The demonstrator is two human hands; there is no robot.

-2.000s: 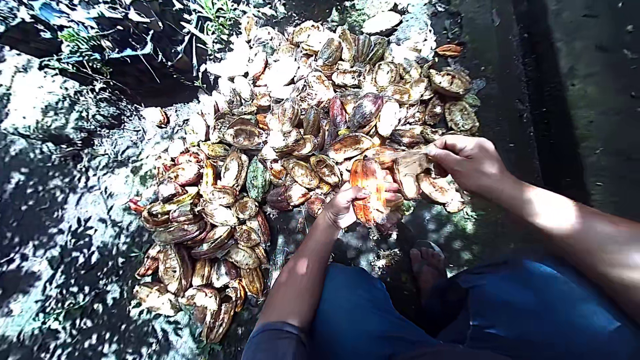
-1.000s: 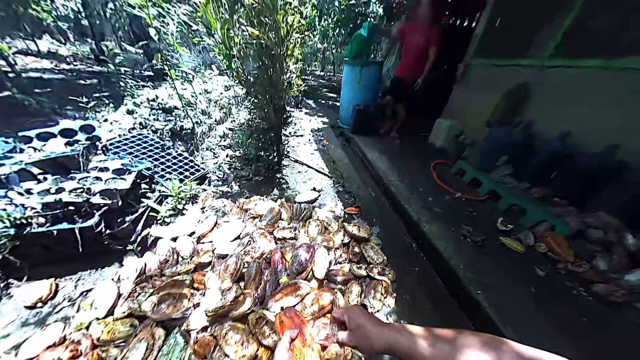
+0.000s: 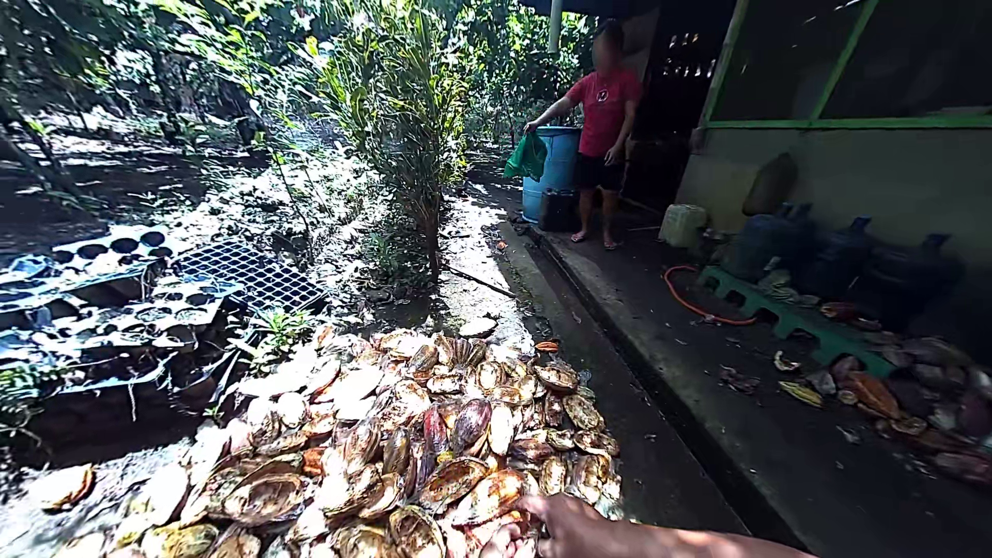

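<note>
At the bottom edge, my right hand [image 3: 570,523] has its fingers bent over the near side of a heap of split cacao pod husks [image 3: 473,418]. A brown and orange husk [image 3: 496,496] lies just beyond its fingertips. Whether anything is between those fingers cannot be told. What look like fingers of my left hand [image 3: 505,540] show beside it, low and mostly cut off by the frame; their hold is hidden. Dark red pods and brown, hollow husk halves make up the heap around both hands.
A person [image 3: 608,116] in a red shirt stands by a blue barrel [image 3: 552,167], holding a green bag [image 3: 527,156]. Seedling trays [image 3: 248,271] lie left. Right are a concrete ledge [image 3: 659,349], an orange hose [image 3: 697,306], a green plastic base [image 3: 798,318] and large dark bottles [image 3: 837,256].
The view has swung up from the heap to the yard. Two seconds ago my left hand held an orange-red pod, with my right hand beside it. The person has shifted beside the barrel.
</note>
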